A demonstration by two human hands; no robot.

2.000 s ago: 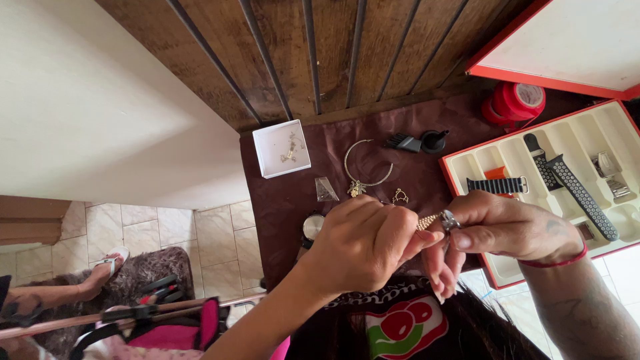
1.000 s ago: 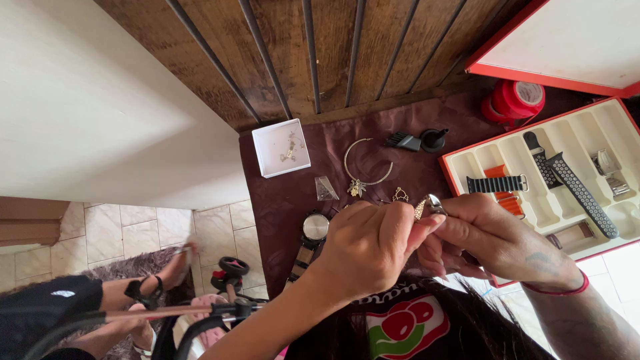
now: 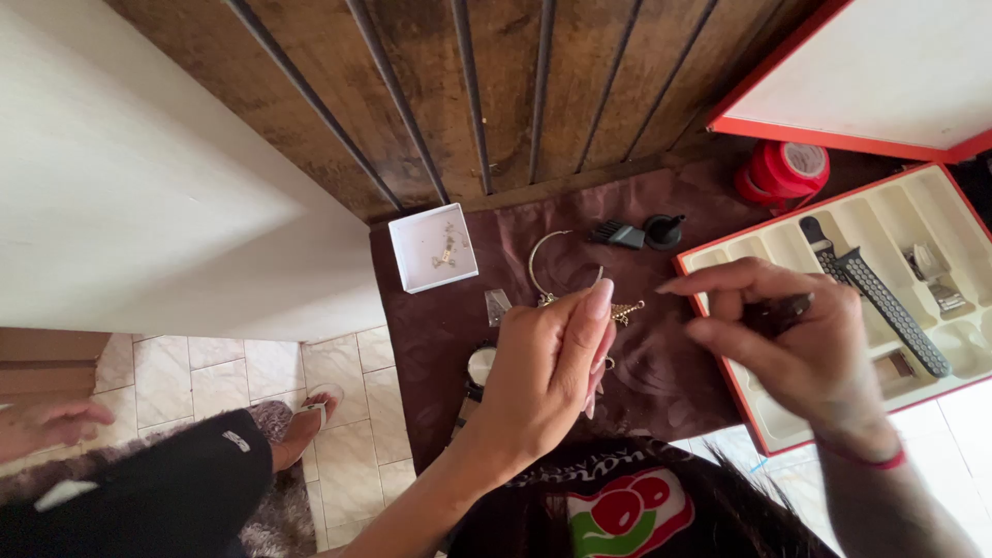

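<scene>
My left hand (image 3: 554,372) is closed, and a beaded gold-coloured chain (image 3: 628,311) sticks out past its fingertips. To its right, my right hand (image 3: 798,333) has thumb and index finger apart, with a small dark object (image 3: 797,304) in its curled fingers; what it is cannot be told. Behind the left thumb lies an open metal hoop bangle (image 3: 533,260) with charms, partly hidden. A small clear plastic piece (image 3: 497,308) and a round-faced wristwatch (image 3: 482,364) are left of that hand. A white box (image 3: 397,252) farther back holds fine jewellery (image 3: 447,254).
A red-edged tray (image 3: 744,403) at right holds perforated watch bands (image 3: 891,310) and small metal parts. Black plastic parts (image 3: 620,234) and a red container (image 3: 767,174) stand behind. A barred wooden panel (image 3: 508,93) borders the table. Another person's leg (image 3: 291,448) is at lower left.
My right hand has moved right, away from my left hand; they were together at the jewellery before. The other person at lower left has shifted, and the stroller seen there is out of view.
</scene>
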